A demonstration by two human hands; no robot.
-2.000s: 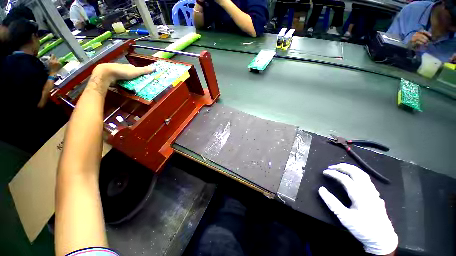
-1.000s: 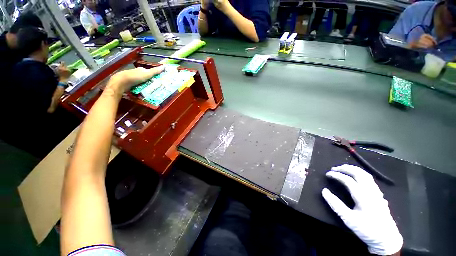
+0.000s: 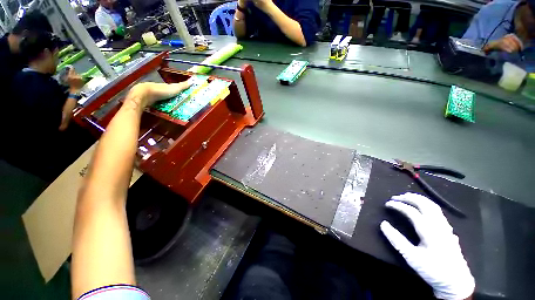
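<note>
A green circuit board (image 3: 198,101) with a yellow part at its right edge lies in the open red fixture (image 3: 185,151) at the left. My bare left hand (image 3: 159,92) is at the board's left side, with its fingertips hidden at the board; it appears to hold the board. My right hand (image 3: 431,243), in a white glove, rests on the black mat (image 3: 290,170) with fingers apart, holding nothing. Side cutters (image 3: 427,180) with dark handles lie open on the mat just beyond my right hand, not touched.
Two boards (image 3: 293,71) (image 3: 460,104) and a yellow-cored part (image 3: 339,48) are on the green belt (image 3: 363,105). A lime tube (image 3: 218,57) lies beyond the fixture. Brown cardboard (image 3: 50,217) is below it. People (image 3: 273,20) sit opposite, right and left.
The two loose boards on the belt have moved left. The camera view has shifted slightly. My left hand stays at the board in the fixture, and my right hand stays on the mat.
</note>
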